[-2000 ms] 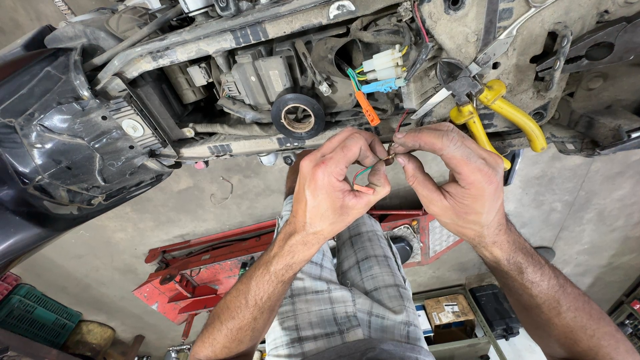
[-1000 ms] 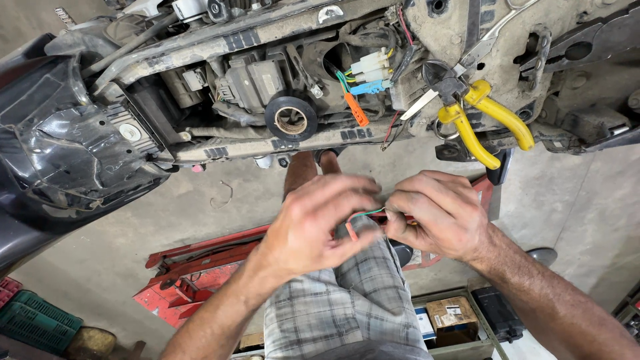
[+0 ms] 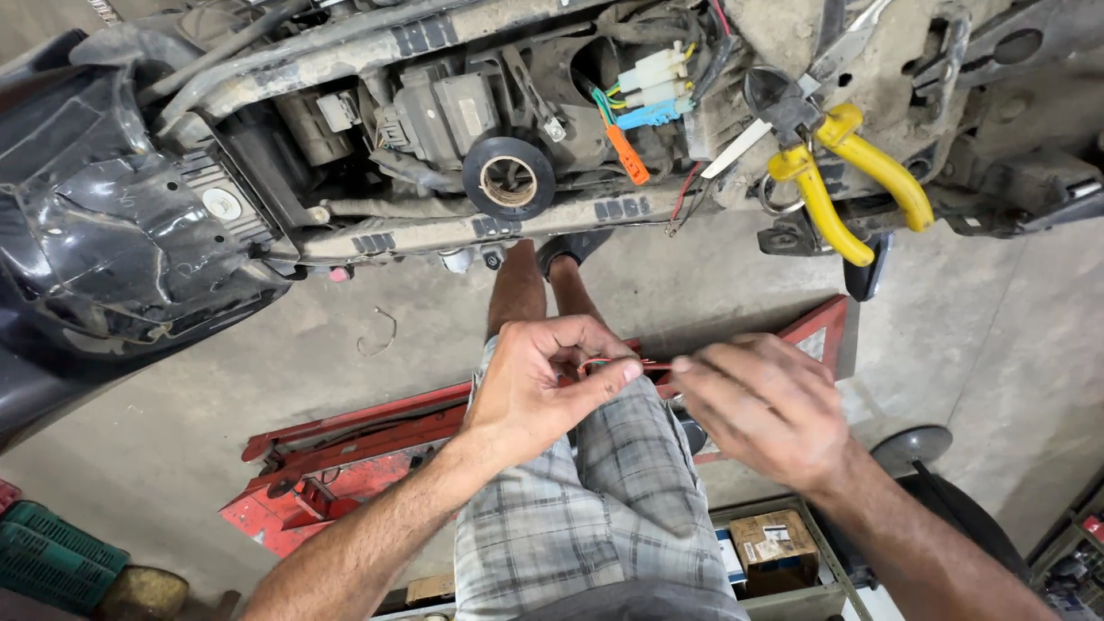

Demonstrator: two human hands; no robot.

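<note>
Between thumb and fingers, my left hand (image 3: 552, 379) pinches thin coloured wires (image 3: 595, 362), red and green among them. My right hand (image 3: 763, 401), blurred, has its fingertips at the wires' right end; its exact hold is unclear. Beyond both hands, a roll of black electrical tape (image 3: 509, 178) lies on the motorcycle frame. Right of it are an orange connector (image 3: 627, 155), a blue connector (image 3: 651, 114) and white connectors (image 3: 655, 69). Yellow-handled diagonal cutters (image 3: 806, 147) rest on the frame near a pointed blade (image 3: 736, 149). Thin loose wires (image 3: 686, 203) hang over the frame's edge.
The dusty motorcycle frame (image 3: 586, 211) spans the top, with black bodywork (image 3: 112, 216) at left. Below lie a red metal stand (image 3: 345, 492), a metal tray holding a cardboard box (image 3: 774, 548), a green crate (image 3: 56, 552) and a round stool-like disc (image 3: 912, 448).
Both hands have come down from beside the frame to in front of the shorts, with the wires. The right hand has moved a little away from the left since one second ago.
</note>
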